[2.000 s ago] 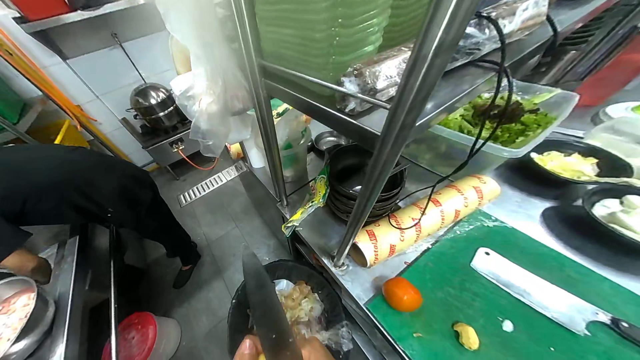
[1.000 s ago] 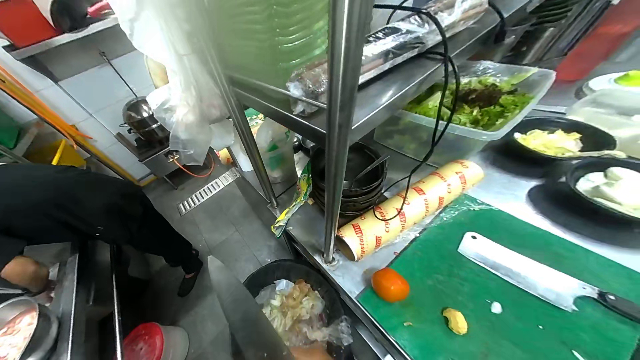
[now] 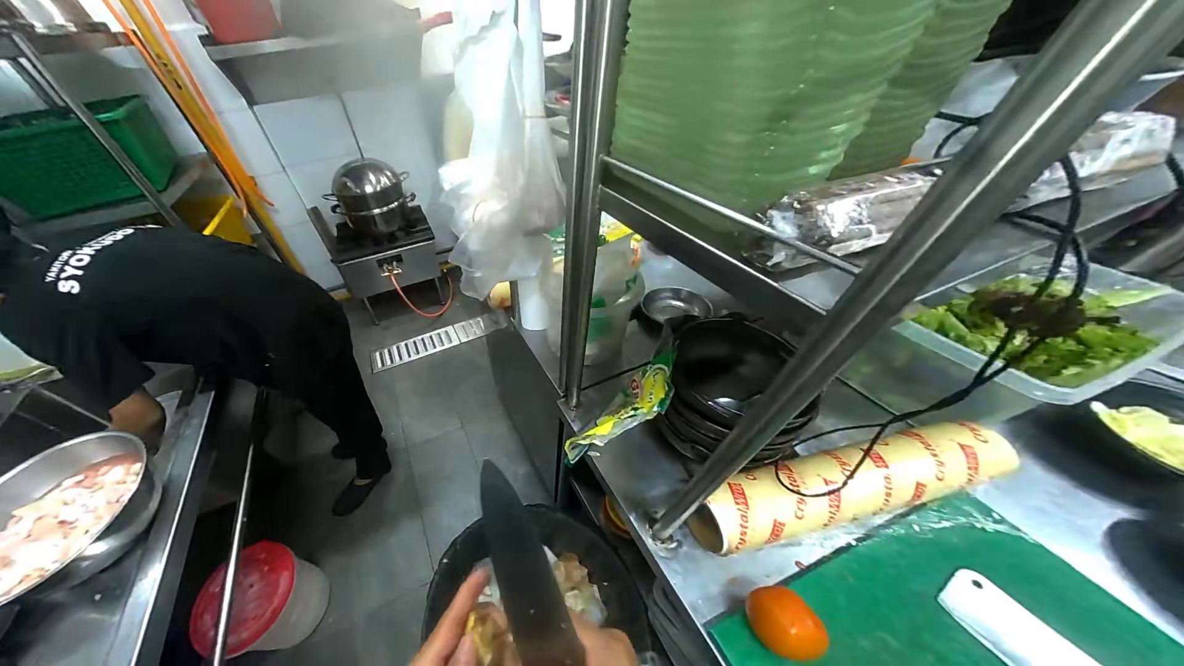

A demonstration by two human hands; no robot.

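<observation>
At the bottom of the view, my left hand (image 3: pixel 453 629) has its fingers around a small yellow-brown piece of food (image 3: pixel 483 633), perhaps ginger. My right hand (image 3: pixel 606 646) holds a knife with a broad dark blade (image 3: pixel 520 564), its tip pointing up and away from me. Both hands are over a black-lined bin (image 3: pixel 449 564) that holds pale food scraps (image 3: pixel 578 585). The blade hides part of the piece and of the scraps. To the right, an orange-red tomato (image 3: pixel 786 622) lies on a green cutting board (image 3: pixel 888 592), near a cleaver (image 3: pixel 1008 615) partly in view.
A person in black (image 3: pixel 213 305) bends over the left steel counter, near a bowl of raw meat (image 3: pixel 74 509). A red-lidded bucket (image 3: pixel 245 601) stands on the floor. Rack posts (image 3: pixel 578 231), a film roll (image 3: pixel 860 486), stacked black dishes (image 3: pixel 731 370) and a lettuce tub (image 3: pixel 1045 342) are at the right.
The view has swung left. My left hand and the piece in it show plainly now, beside the blade; a second ago the left hand was not clearly visible.
</observation>
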